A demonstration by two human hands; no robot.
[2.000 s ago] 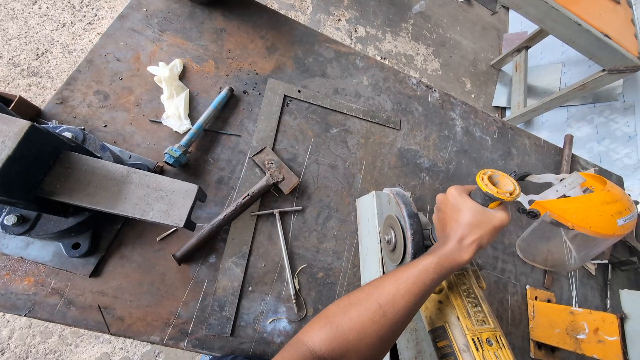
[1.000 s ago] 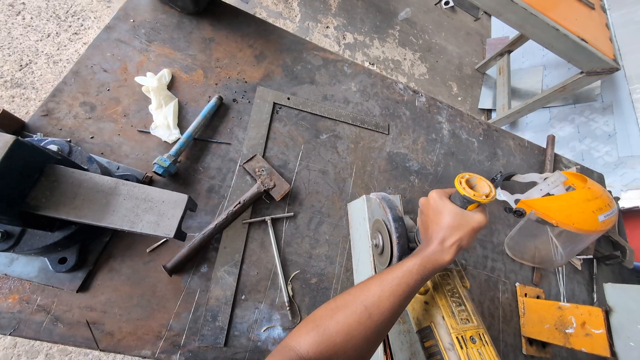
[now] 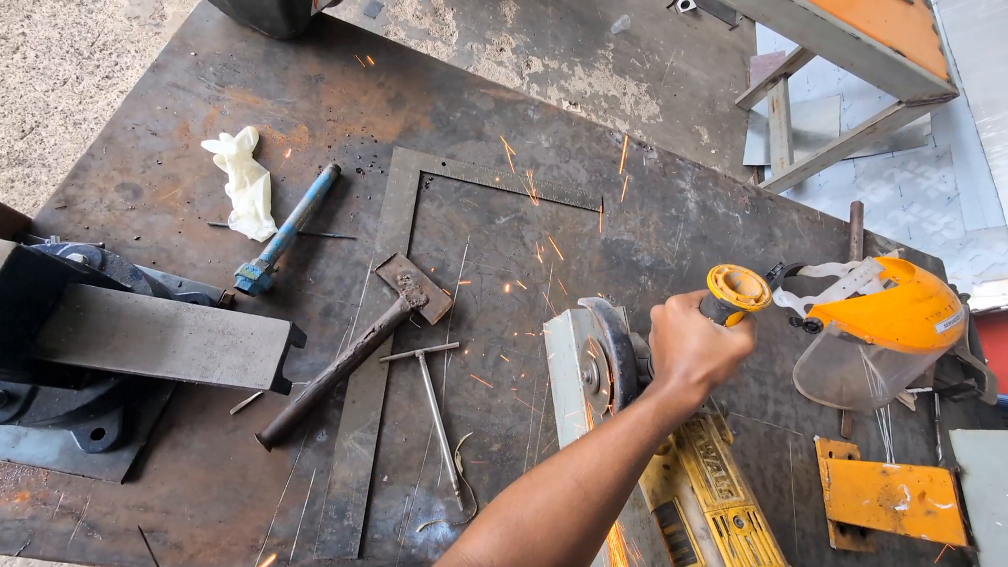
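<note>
My left hand [image 3: 699, 346] grips the side handle [image 3: 738, 293] of a yellow DeWalt angle grinder [image 3: 705, 488]. Its guarded disc [image 3: 596, 370] meets a grey-painted steel piece [image 3: 563, 346], and orange sparks fly up across the table and down beside my forearm. My right hand is out of view, and the rear of the grinder is cut off by the bottom edge. Left of the steel piece lie a T-handled rod [image 3: 433, 409], a metal hammer [image 3: 402, 299] and a steel carpenter's square [image 3: 402, 205].
A bench vise [image 3: 94, 378] holds a steel channel [image 3: 165, 331] at left. Near it are a blue metal tool [image 3: 291, 228] and a whitish glove [image 3: 246, 181]. A yellow face shield [image 3: 898, 307] and an orange bracket [image 3: 894, 496] lie at right. Beyond the steel table [image 3: 677, 189] stands a metal frame [image 3: 843, 150].
Sparks now spray from the grinder's disc; neither earlier frame shows them. My left hand keeps its hold on the side handle.
</note>
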